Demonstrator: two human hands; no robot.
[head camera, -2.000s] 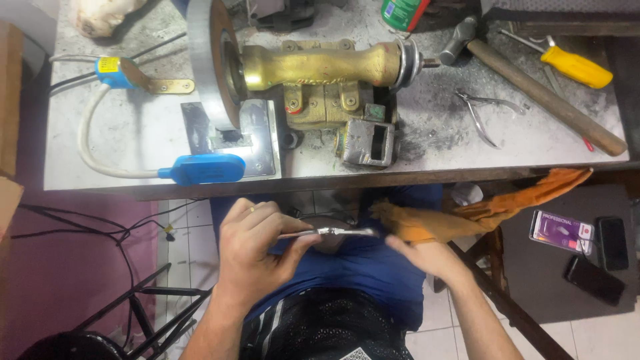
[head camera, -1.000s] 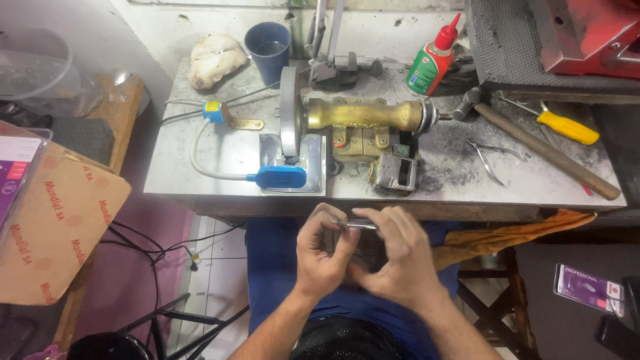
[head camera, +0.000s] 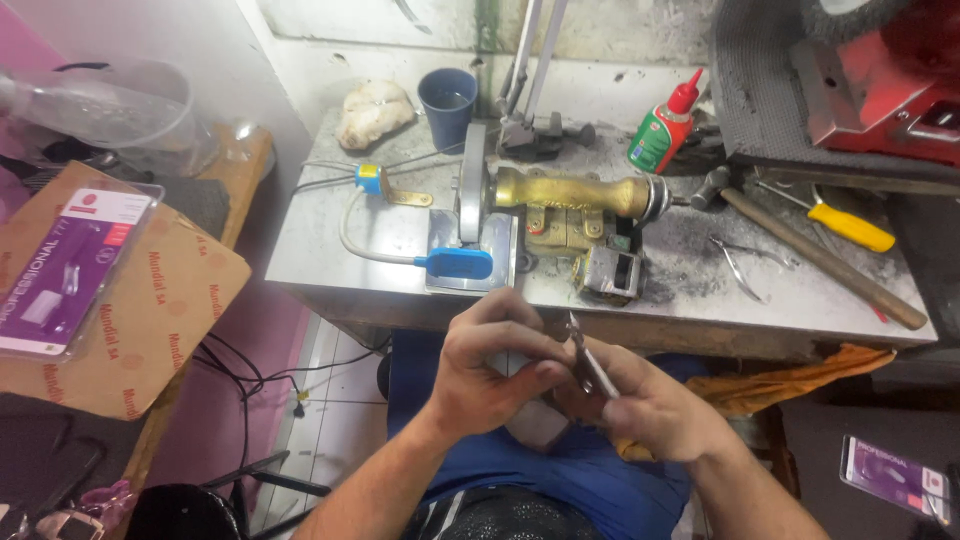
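My right hand (head camera: 652, 401) grips small metal nippers (head camera: 592, 367) by their handles, with the pointed jaws tilted up and left. Beside it my left hand (head camera: 495, 367) is bent, thumb and forefinger close to the nippers; blur hides whether they touch. Both hands are over my lap, just before the bench edge. Behind them on the bench stands a brass-coloured bench grinder (head camera: 574, 191) with a grey grinding wheel (head camera: 472, 184) at its left. A blue lamp head (head camera: 459, 263) on a flexible neck lies near the wheel's foot. Another pair of nippers (head camera: 742, 266) lies open at the right.
A hammer (head camera: 825, 259), a yellow-handled screwdriver (head camera: 851, 226), a glue bottle (head camera: 661, 131) and a blue cup (head camera: 448, 109) are on the bench. An orange cloth (head camera: 795, 381) hangs at its front edge. Cardboard (head camera: 161, 307) and a blister pack (head camera: 75, 270) are at left; a red machine (head camera: 892, 97) stands upper right.
Two seconds ago the nippers lay level between both hands; now they tilt up in my right hand. My right hand was open beside the orange cloth then. The view has shifted.
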